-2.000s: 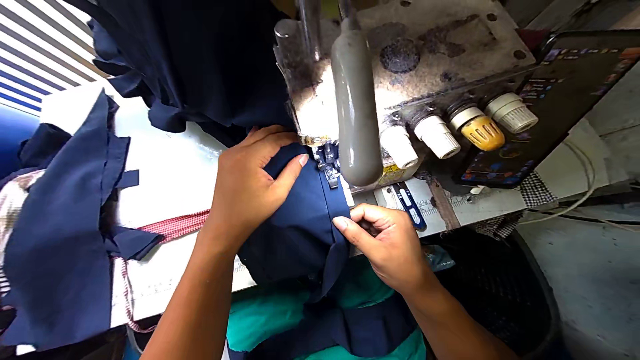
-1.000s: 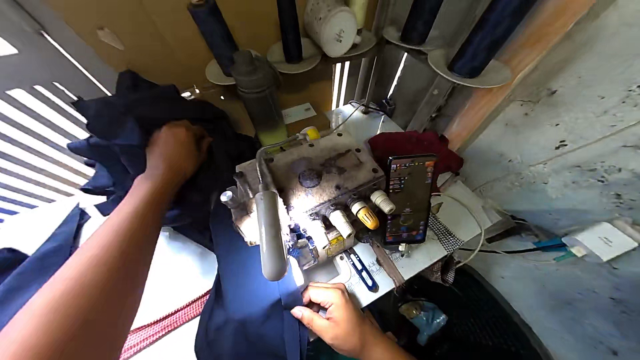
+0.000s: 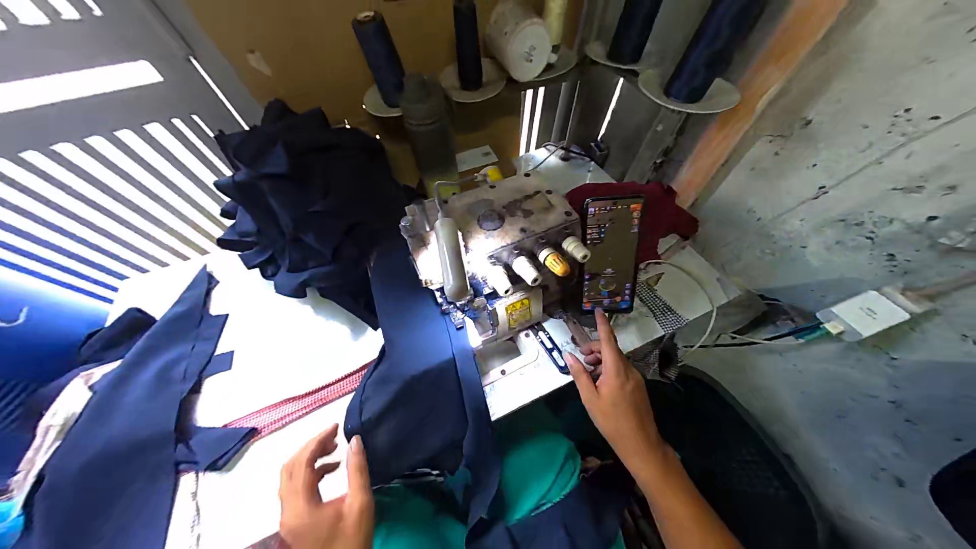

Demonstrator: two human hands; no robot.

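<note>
My left hand (image 3: 328,488) is raised with fingers apart beside the lower left edge of a navy fabric piece (image 3: 415,396) and holds nothing. That piece lies at the needle area of an overlock sewing machine (image 3: 496,236) and hangs over the table's front edge. My right hand (image 3: 610,381) has its index finger extended to the lower edge of an upright smartphone (image 3: 612,255) with a lit screen; whether it touches cannot be told. Below that finger lies a dark blue tool (image 3: 550,349) with a slotted handle, perhaps a cutter or thread snips.
A heap of navy fabric (image 3: 305,198) stands behind left. More navy pieces (image 3: 137,427) and a red checked strip (image 3: 305,400) lie on the white table (image 3: 290,335). Thread cones (image 3: 379,57) stand behind the machine. Maroon cloth (image 3: 667,221), a white cable (image 3: 713,305) and a black basket (image 3: 751,442) are at right.
My left hand has left the dark fabric heap and come down toward the front. My right hand has let go of the navy fabric and moved right, up to the phone.
</note>
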